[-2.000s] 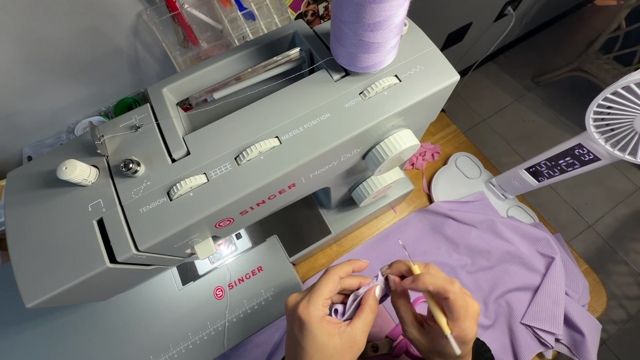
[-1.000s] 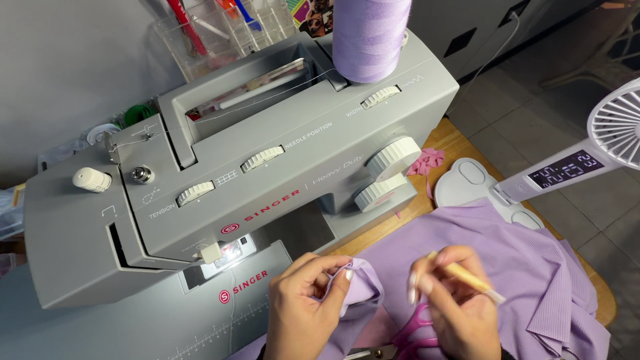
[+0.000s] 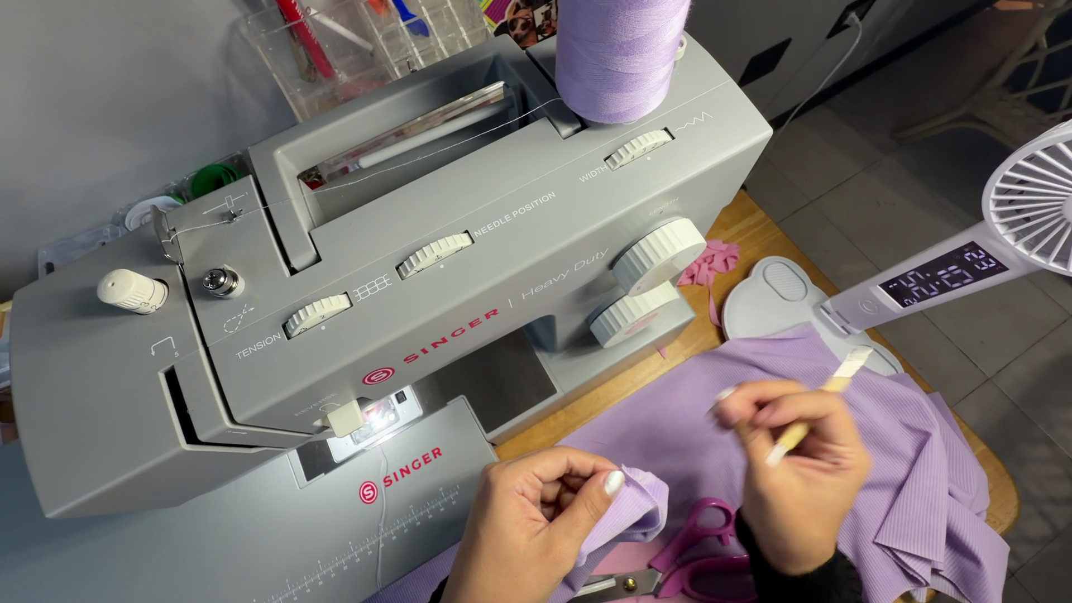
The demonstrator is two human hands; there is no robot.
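My left hand [image 3: 536, 519], low in the middle of the view, pinches a folded edge of ribbed lilac fabric [image 3: 632, 511] between thumb and fingers. To its right my right hand [image 3: 796, 469] is raised with a slim yellow tool with pale ends [image 3: 791, 435] held in its curled fingers; the tool's exact kind cannot be told. Scissors with magenta handles [image 3: 708, 532] lie between the hands, partly hidden by them. More lilac fabric [image 3: 904, 469] spreads over the wooden table behind and beside my right hand.
A grey Singer sewing machine [image 3: 469, 276] fills the left and middle, its lamp lit, with a lilac thread cone [image 3: 620, 59] on top. A white fan with a lit display [image 3: 938, 276] stands at the right. Pink scraps [image 3: 710, 263] lie behind the machine's handwheel. The table edge [image 3: 1002, 494] is at the right.
My right hand has moved away from the fabric to the right, and the yellow tool has turned in its fingers. My left hand keeps its pinch on the lilac fabric.
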